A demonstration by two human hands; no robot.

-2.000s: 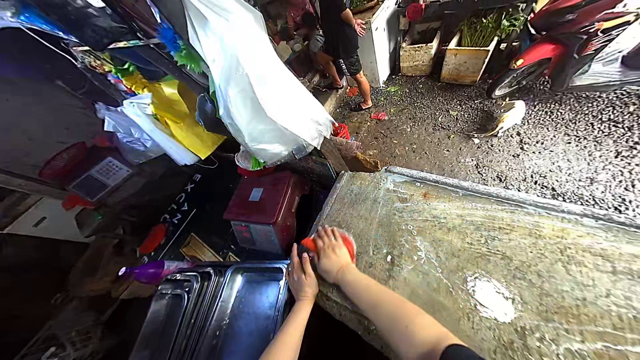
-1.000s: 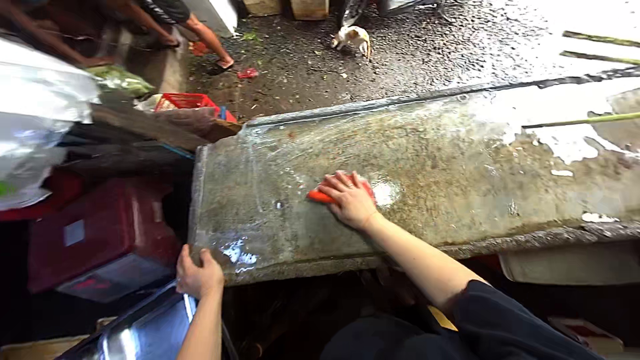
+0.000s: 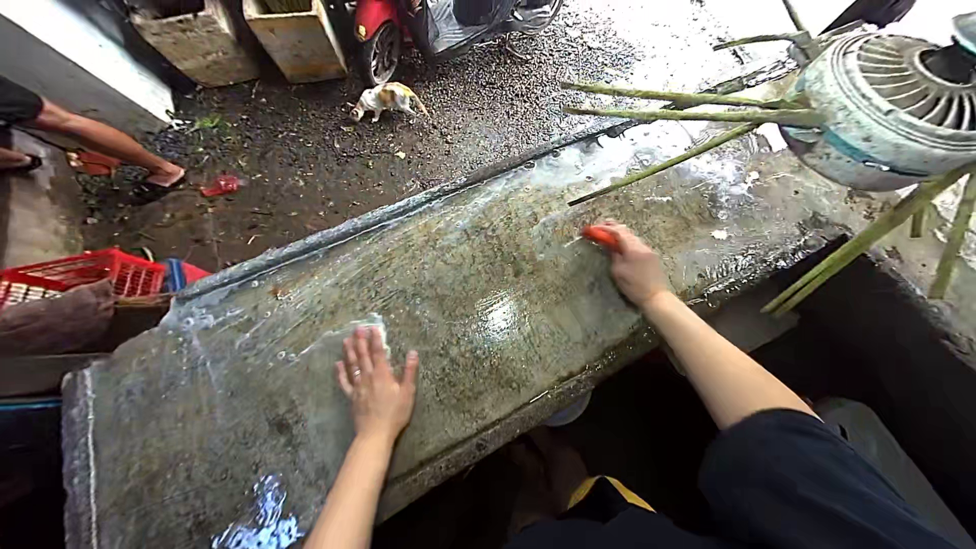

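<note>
A wet, stained concrete counter (image 3: pixel 473 305) runs diagonally under both arms, with a raised lip along its far edge. My right hand (image 3: pixel 637 263) is closed around an orange-red object (image 3: pixel 602 236), perhaps a brush or scrubber, held low at the counter's surface; the fingers hide much of it. Palm down on the left part of the counter lies my left hand (image 3: pixel 377 385), fingers somewhat spread, a ring on one finger and nothing in its grasp. Pale wet film shows at its fingertips.
At right stands a dirty, rounded fan-like machine part (image 3: pixel 888 107) with long greenish sticks (image 3: pixel 694 114) around it. A red plastic crate (image 3: pixel 114 271) is off the left end. Beyond the counter are a cat (image 3: pixel 387 101), a motor scooter (image 3: pixel 457 27), concrete planters (image 3: pixel 297 38) and a person's leg (image 3: pixel 114 141).
My right hand has moved right along the counter with the orange-red object. My left hand has moved from the counter's near left edge onto its top. The view has swung right.
</note>
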